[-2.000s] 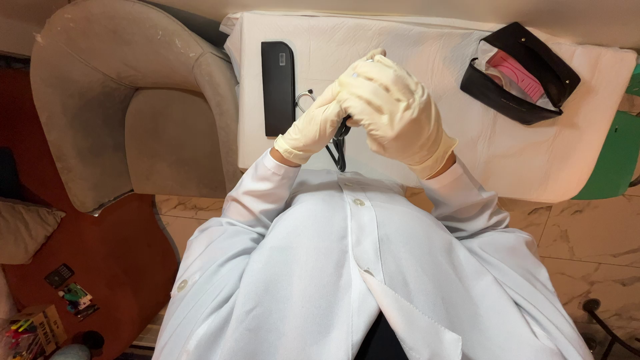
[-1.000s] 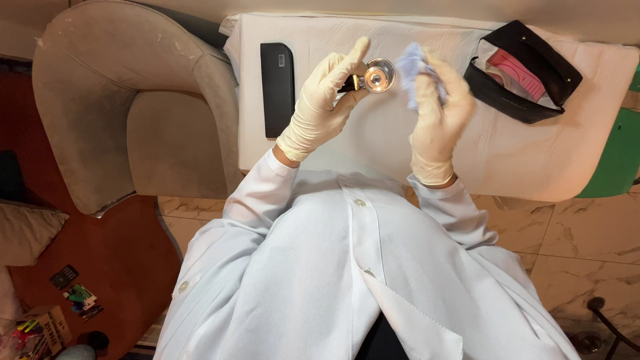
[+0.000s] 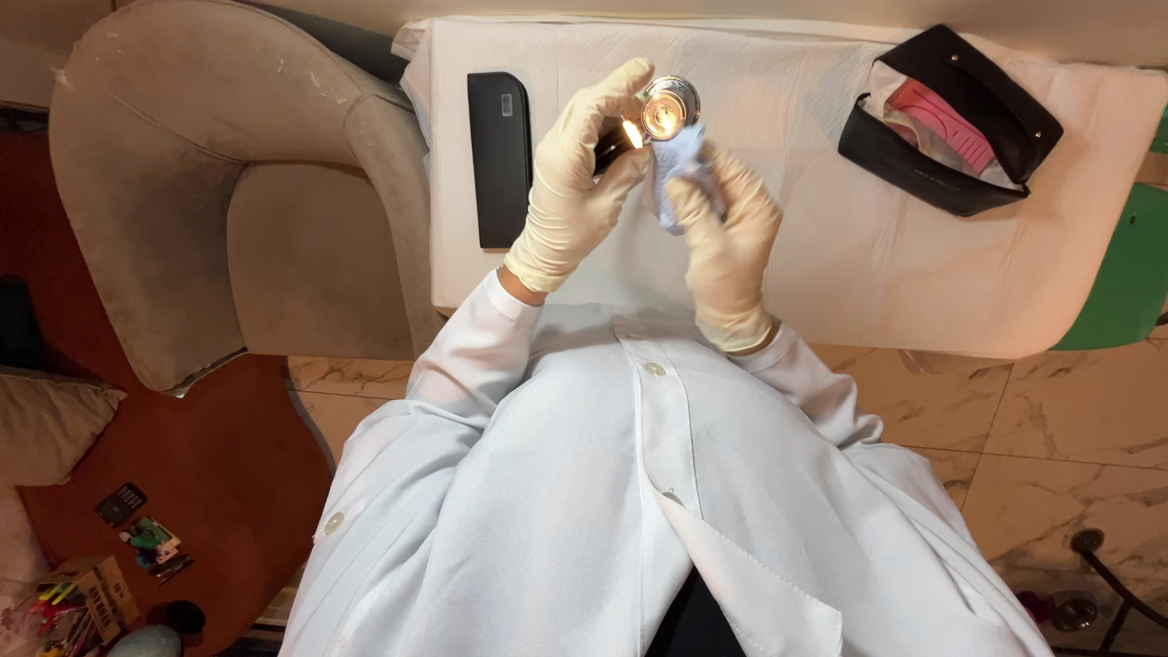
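Both hands wear cream latex-type gloves. My left hand [image 3: 584, 178] grips a dark part beside a round shiny metal piece [image 3: 671, 109], which has concentric rings and bright glare; its exact kind cannot be told. In my right hand [image 3: 730, 242] is a crumpled light blue cloth or wipe [image 3: 678, 178], pinched between thumb and fingers. The cloth's upper end meets the lower edge of the metal piece. Left of my hands a black flat case [image 3: 499, 160] lies on the white-covered table [image 3: 803, 292]. An open black pouch [image 3: 926, 178] with a pink item [image 3: 940, 123] inside lies at the right.
A grey-beige armchair [image 3: 315, 255] stands against the table's left side. Green material [image 3: 1109, 274] shows beyond the right edge. At lower left, a box of colourful items [image 3: 87, 602] and a calculator-like thing [image 3: 119, 504] lie on a reddish-brown surface.
The hands were together around the piece two seconds ago, with black tubing or cord hanging below; then they parted, showing the cloth. Now the right hand has brought the cloth against the metal piece.
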